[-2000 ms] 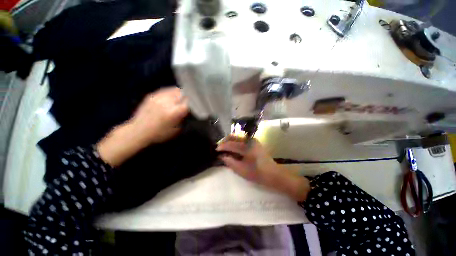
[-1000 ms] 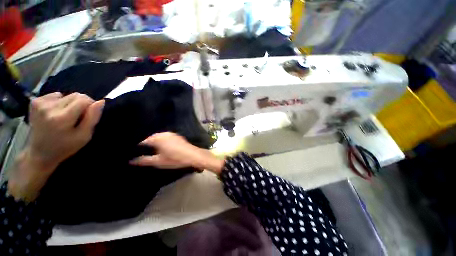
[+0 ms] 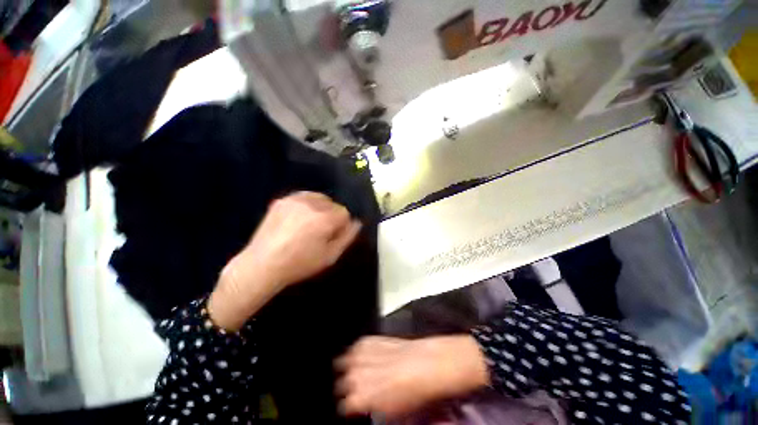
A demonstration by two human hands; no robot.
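The black garment piece [image 3: 220, 178] lies over the left of the white table, and its right edge runs from beside the presser foot [image 3: 370, 166] down over the front edge. My left hand [image 3: 291, 241] is curled on the cloth in front of the needle area, with thumb and fingers pinched near its right edge. My right hand [image 3: 411, 375] is lower, below the table's front edge, its bent fingers closed on the hanging cloth. The fingertips are slightly blurred. The white sewing machine [image 3: 573, 50] with red "BAOYU" lettering stands behind; its lamp lights the needle plate.
Scissors [image 3: 702, 162] with red and black handles hang at the machine bed's right end. A narrow black strip [image 3: 573, 148] runs along the bed. Printed ruler marks [image 3: 515, 235] line the pale front strip. A pale bin [image 3: 665, 282] with dark cloth is below right. Another black cloth lies behind at left.
The view has moved closer to the machine. My left hand has come across from the far left towards the needle area. My right hand has moved from the cloth's middle down past the front edge, where cloth now hangs.
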